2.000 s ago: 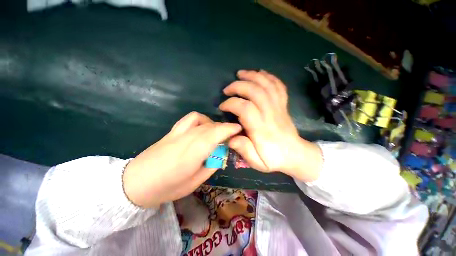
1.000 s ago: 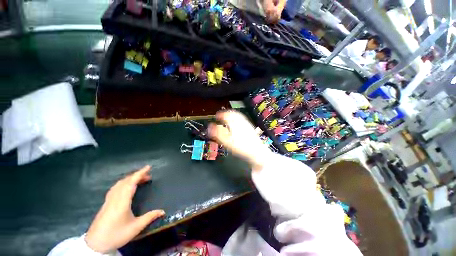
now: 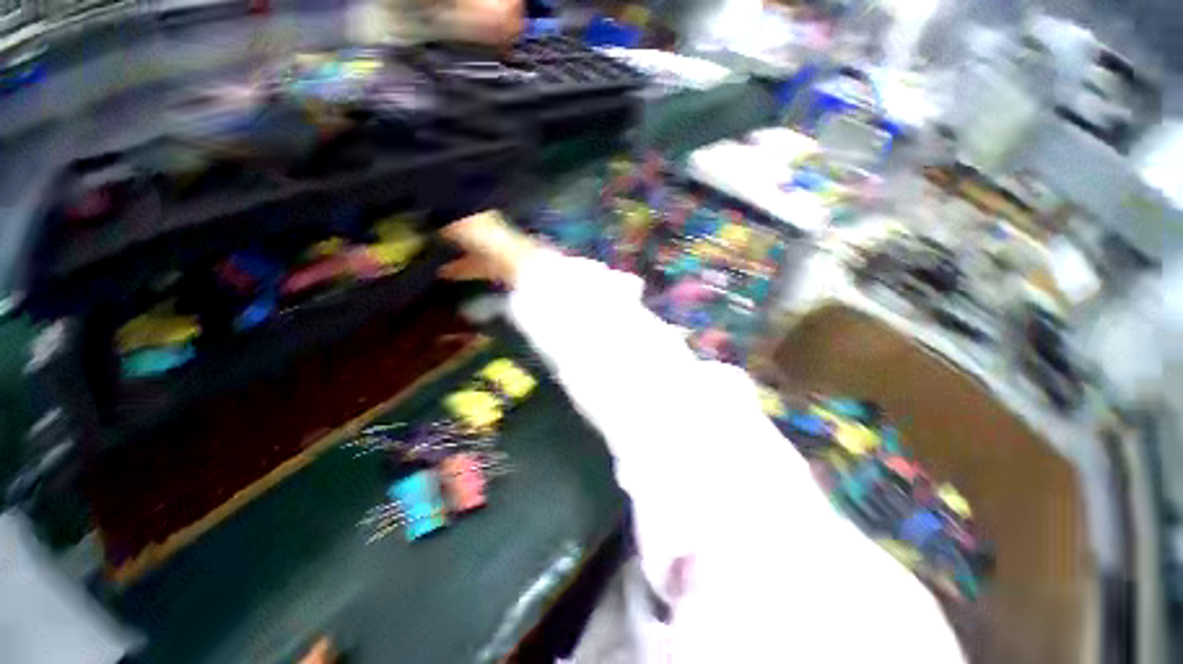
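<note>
The frame is blurred. My right hand (image 3: 480, 250) reaches to the right end of the divided black compartment tray (image 3: 195, 240); whether it holds anything is unclear. Only a fingertip of my left hand (image 3: 318, 651) shows at the bottom edge. On the green bench, a blue binder clip (image 3: 418, 503) and a pink binder clip (image 3: 463, 480) lie side by side by a dark piece (image 3: 426, 444), with wire handles pointing outward. Yellow binder clips (image 3: 476, 403) lie just beyond them, nearer my right sleeve.
A red-brown wooden board (image 3: 279, 422) lies before the compartment tray. A tray heaped with mixed clips (image 3: 701, 279) is at the right. A brown container (image 3: 960, 376) with loose clips stands below it. Another person's hand (image 3: 477, 18) shows at the top. White sheets (image 3: 46, 603) are at lower left.
The view has turned right. My right hand has left the blue and pink clips and moved out to the compartment tray. My left hand has mostly dropped out of view.
</note>
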